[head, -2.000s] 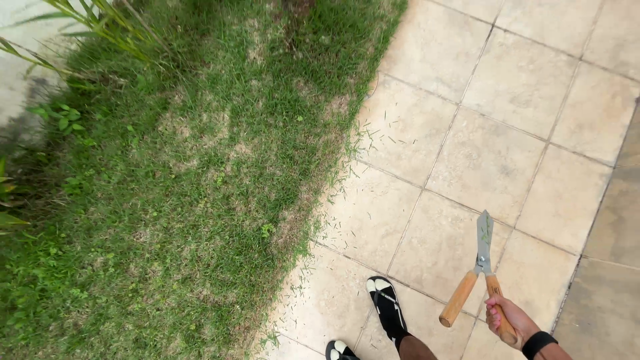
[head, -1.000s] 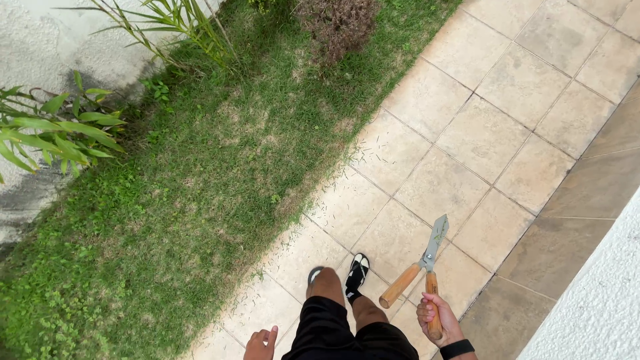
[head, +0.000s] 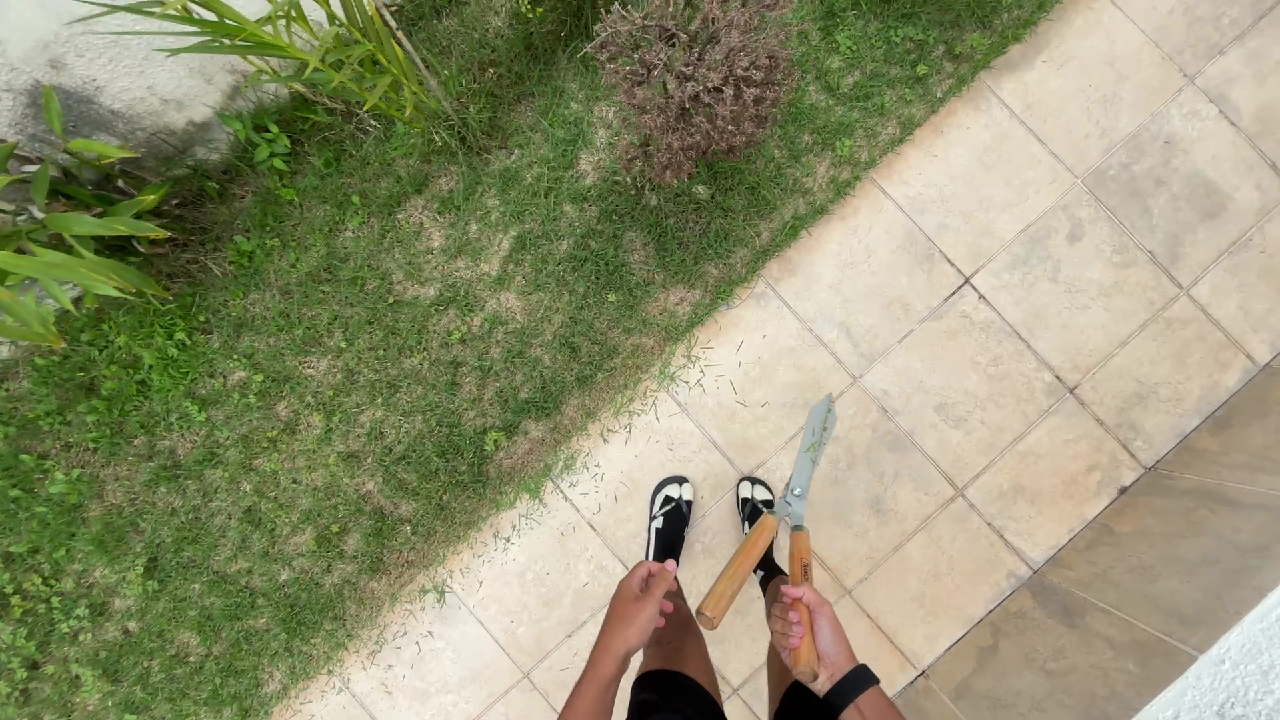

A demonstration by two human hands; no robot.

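My right hand (head: 812, 632) grips one wooden handle of a pair of hedge shears (head: 797, 495) over the tiles. The metal blades lie together, pointing up the view, with bits of cut grass on them. The other wooden handle angles down to the left, held by nothing. My left hand (head: 640, 605) is left of that free handle, apart from it, empty, with its fingers loosely curled and partly spread. Below the hands are my feet in black and white socks and flip-flops.
The lawn (head: 380, 400) borders the beige tile path (head: 960, 380), where grass clippings lie along the edge. A dry brown shrub (head: 695, 85) grows at the top. Leafy plants (head: 80, 240) stand by a white wall (head: 110, 60). Another white wall edge (head: 1225, 670) is at lower right.
My left hand, out of view two seconds ago, has come up toward the shears. Both feet now stand side by side on the tiles. The view has shifted, bringing in the shrub.
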